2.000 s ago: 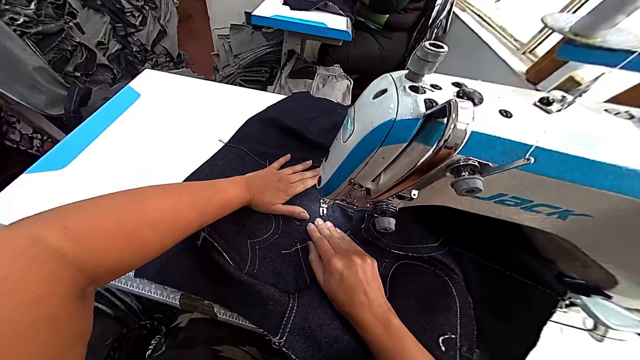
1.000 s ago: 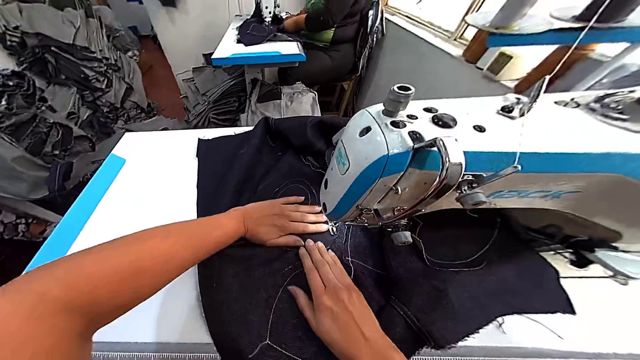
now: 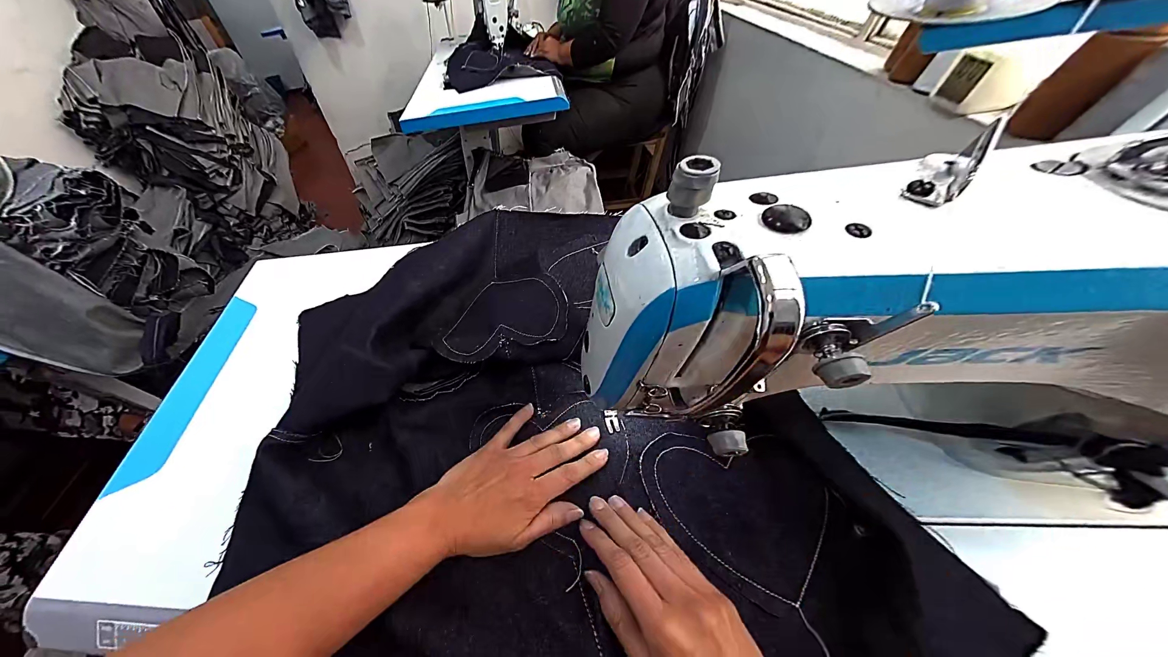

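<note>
A dark denim piece with light curved and heart-like stitching lies over the table of a Jack industrial sewing machine. My left hand rests flat on the denim with fingers spread, its fingertips just left of and below the presser foot. Below the foot, my right hand lies palm down on the same cloth, fingers nearly together, close to the left thumb. Neither hand grips the cloth. The needle tip is too small to make out. Part of the denim passes under the machine head and arm.
The white table has a blue edge at left. Heaps of grey and black cloth fill the left background. Beyond the machine, a seated person works at another sewing machine. A chrome lever guard sits on the machine head.
The denim has turned and shifted under the foot; more stitched outlines show on both sides. Both hands stay on it, now slightly below the foot. The view has shifted.
</note>
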